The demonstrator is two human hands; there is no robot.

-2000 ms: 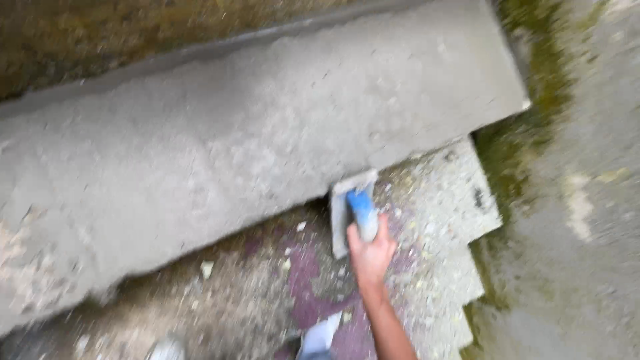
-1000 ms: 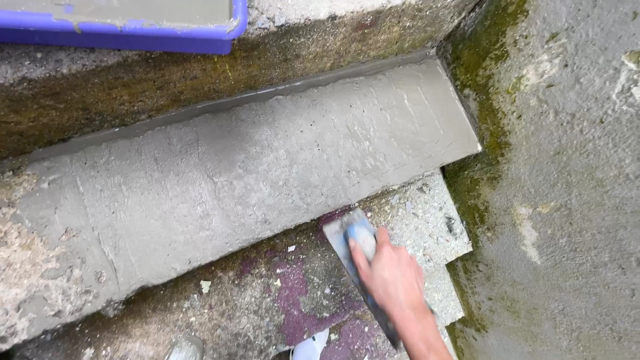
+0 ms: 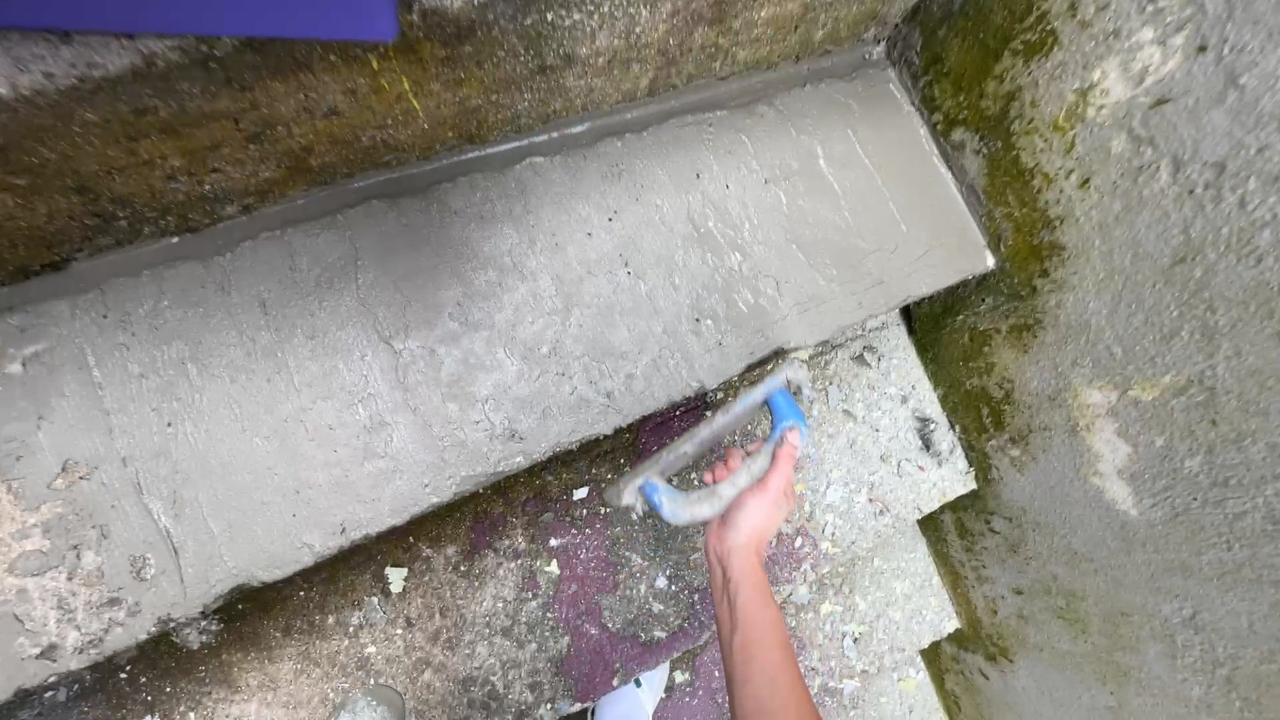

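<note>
My right hand (image 3: 755,495) is closed around the blue, cement-smeared handle of a plastering trowel (image 3: 710,435). Its blade is seen nearly edge-on, slanting up to the right close to the lower front edge of a concrete step (image 3: 450,320). Whether the blade touches that edge cannot be told. Wet grey mortar coats the step, with ridges and drag lines near its right end and a rough, pale patch (image 3: 50,580) at the far left. My left hand is out of view.
A purple plastic tub (image 3: 220,15) sits at the upper left, beyond a mossy riser (image 3: 300,130). A rough wall (image 3: 1150,350) with green growth stands on the right. Crumbs and purple stains cover the lower step (image 3: 480,620). A white object (image 3: 635,695), perhaps footwear, shows at the bottom.
My right hand has turned over with the trowel: its back faced up a second ago, and the blade now slants along the step's edge. The view has shifted.
</note>
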